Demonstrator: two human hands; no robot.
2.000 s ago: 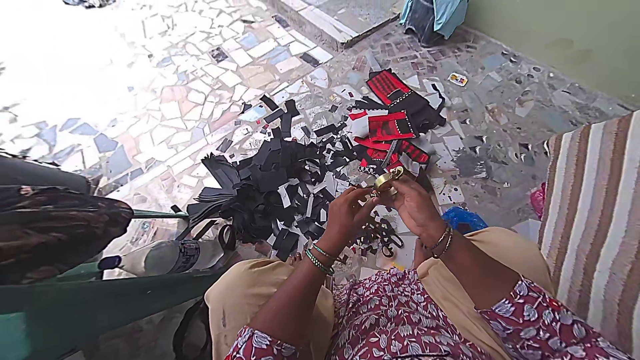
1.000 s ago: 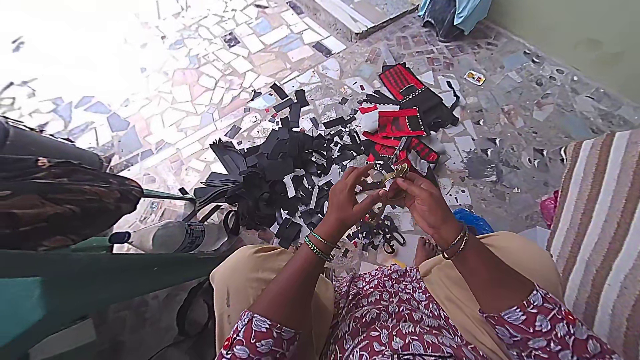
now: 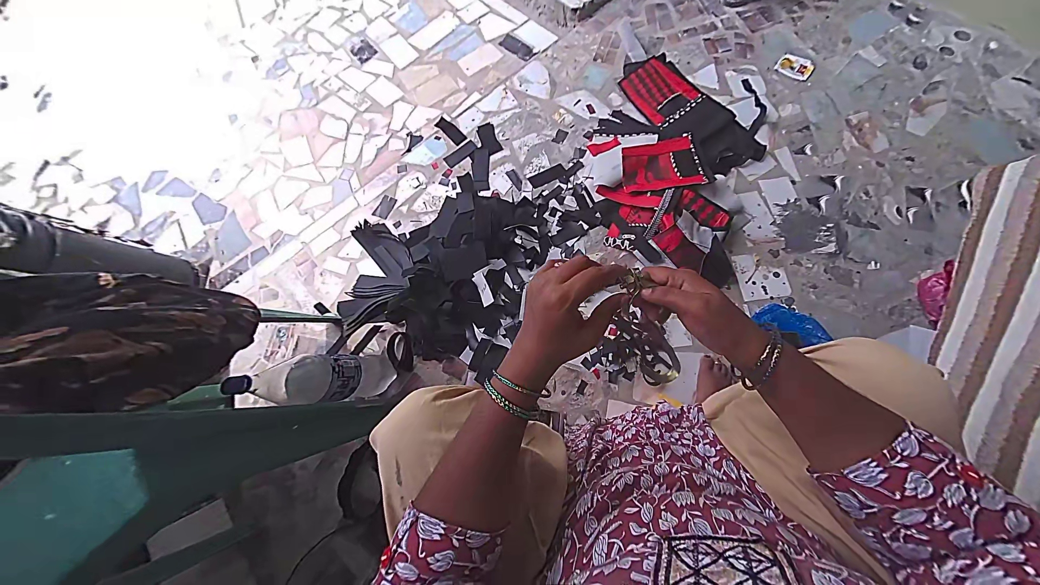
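Observation:
Between the fingertips of both hands is a small gold-coloured metal piece (image 3: pixel 633 282), too blurred to name exactly. My left hand (image 3: pixel 567 307) pinches it from the left and my right hand (image 3: pixel 689 299) from the right, with the fingertips nearly touching. Dark, shiny looped strips (image 3: pixel 654 351) show just below the hands; whether they join the held piece I cannot tell. Past my left hand lies a heap of black fabric strips and offcuts (image 3: pixel 463 244). Red and black fabric pieces (image 3: pixel 662 165) with white trim lie in a pile beyond my right hand.
A plastic bottle (image 3: pixel 309 379) lies at the left by a green frame (image 3: pixel 244 435) and a dark patterned cloth bundle (image 3: pixel 122 341). A blue plastic bag (image 3: pixel 792 325) is near my right wrist. At the right edge are a striped cloth (image 3: pixel 995 325) and a pink bag (image 3: pixel 936 291).
The hands have stayed together in front of me, and their fingers have shifted around the gold-coloured piece, which showed more plainly as a ring shape two seconds ago.

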